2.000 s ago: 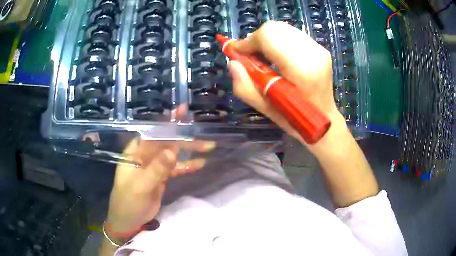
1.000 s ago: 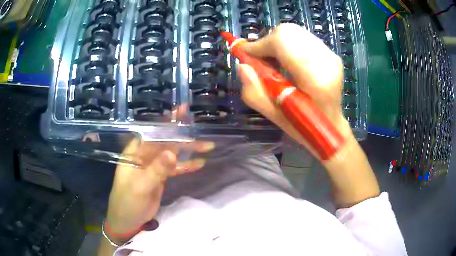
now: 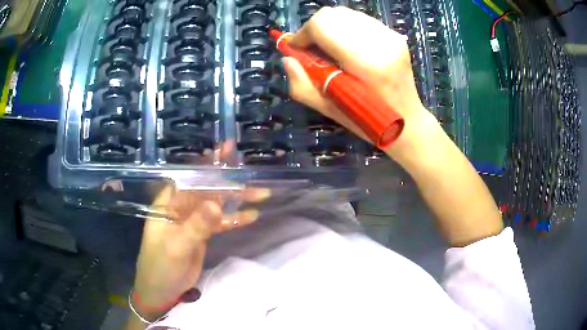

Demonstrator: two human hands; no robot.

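Observation:
A clear blister tray (image 3: 154,174) lies in front of me with its near rim over the bench edge. Small round black parts (image 3: 186,98) stand on edge in long rows in its channels. My right hand (image 3: 360,64) is above the tray and holds a thick red marker (image 3: 347,93). The marker's red tip points up and left at the third row from the left; I cannot tell if it touches a part. My left hand (image 3: 193,225) is at the near rim, its fingers apart and partly seen through the clear plastic. Whether it grips the rim is unclear.
A green mat (image 3: 486,129) with blue and yellow edge lines lies under the tray. At the right is a bundle of long dark leads (image 3: 547,129) with red and blue ends. A white connector (image 3: 495,45) on a red wire lies on the mat at the upper right.
My right hand and the marker have moved up and left, to a higher part of the same row. The view has shifted slightly. My left hand stays at the rim.

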